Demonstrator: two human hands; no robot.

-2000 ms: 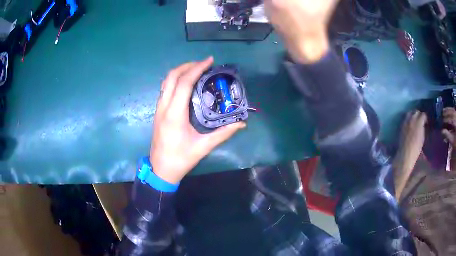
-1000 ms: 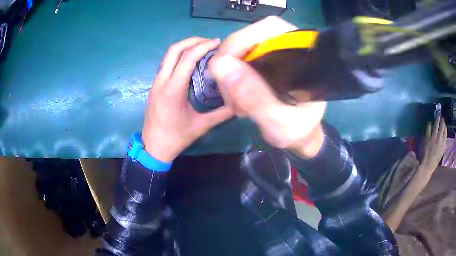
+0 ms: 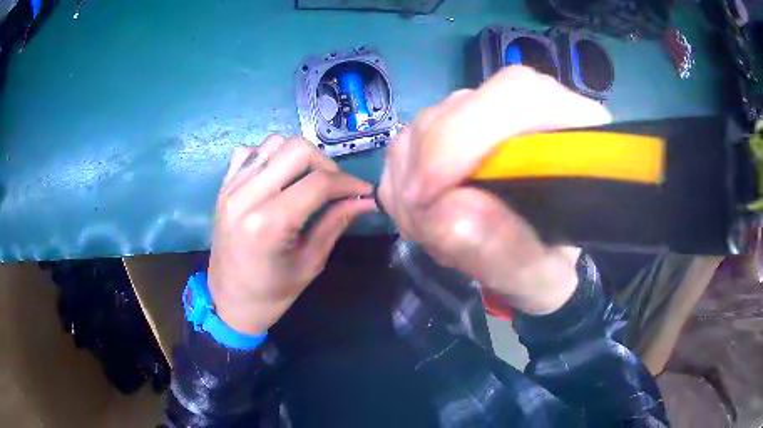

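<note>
A dark square unit [image 3: 314, 125] with a round opening lies on the green mat, with a blue battery cell [image 3: 355, 100] and a round pale part inside. My right hand [image 3: 477, 192] is gripped around a large black and yellow screwdriver [image 3: 586, 163], in front of the unit and to its right. My left hand [image 3: 276, 226] has thumb and fingertips pinched together at the dark tip by my right hand. Whether the left fingertips hold the tip or a tiny part cannot be told. The left hand is off the unit.
Two similar units [image 3: 494, 63] stand behind my right hand, side by side. A box edge [image 3: 368, 4] shows at the far side. The green mat [image 3: 125, 150] ends at a near edge. Small red-white parts [image 3: 682, 54] lie far right. Part of another person [image 3: 686, 309] shows at the right.
My left hand has let go of the unit, which now lies on the mat, and its fingertips have moved to the tool tip. My right hand has moved back from the unit with the screwdriver.
</note>
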